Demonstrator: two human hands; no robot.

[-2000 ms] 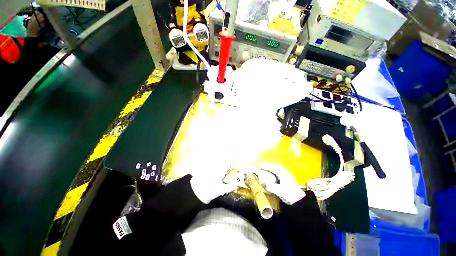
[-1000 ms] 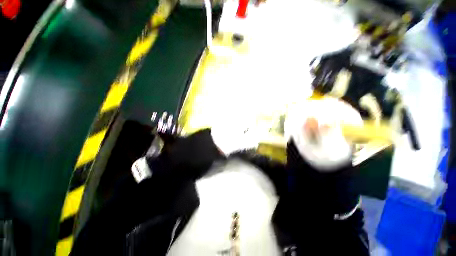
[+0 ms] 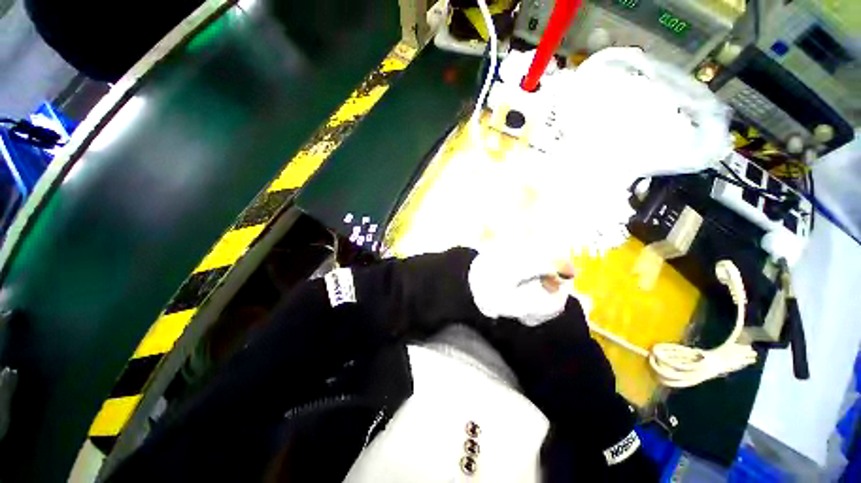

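My left hand (image 3: pixel 514 287), in a white glove with a bare fingertip showing, is at the front edge of the yellow mat (image 3: pixel 628 297). My right sleeve reaches up to the same spot, but glare and the left hand hide most of my right hand. Whether either hand holds anything cannot be told. A looped cream cord (image 3: pixel 694 365) lies right of the hands, with a cable running from it towards them. The white heap of small parts on the mat is washed out.
A red stick (image 3: pixel 552 42) stands in a white block (image 3: pixel 514 118) behind the mat. A black socket block (image 3: pixel 666 217), white multi-outlet strip (image 3: pixel 755 193) and black bar (image 3: pixel 798 340) are right. A clear bag (image 3: pixel 661 108) is behind. Hazard tape (image 3: pixel 236 247) edges the conveyor left.
The tan cylinder, in the hands two seconds ago, no longer shows. My right hand has come back from the right to beside my left. The view has turned and shifted left.
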